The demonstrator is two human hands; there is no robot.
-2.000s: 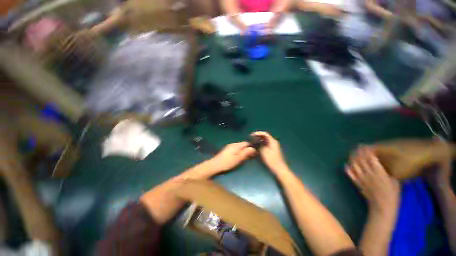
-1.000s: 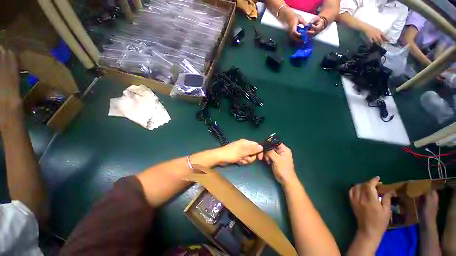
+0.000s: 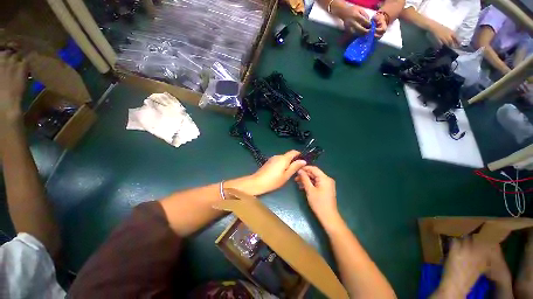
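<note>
My left hand (image 3: 279, 171) is closed around a bundled black cable (image 3: 312, 153); its plug ends stick out past the fingers. My right hand (image 3: 317, 185) is close beside it, fingertips pinched at the near end of the bundle and partly hiding it. The tangled cable pile (image 3: 274, 105) lies just beyond my hands. An open packing box (image 3: 230, 244) stands below my left forearm, its flap (image 3: 280, 239) raised. A clear plastic bag (image 3: 245, 240) and a dark block (image 3: 270, 270) are inside.
A large carton tray (image 3: 169, 95) of bagged parts is at upper left, a crumpled white rag (image 3: 165, 120) before it. Black adapters (image 3: 435, 76) lie on a white sheet (image 3: 447, 140) at right. Neighbours' boxes (image 3: 79, 125) (image 3: 431, 239) stand on both sides; a person opposite holds blue material (image 3: 360, 47).
The cable bundle has moved slightly left and now sits mostly under my left hand. My right hand has shifted a little left. The right neighbour's hand has moved into the box there.
</note>
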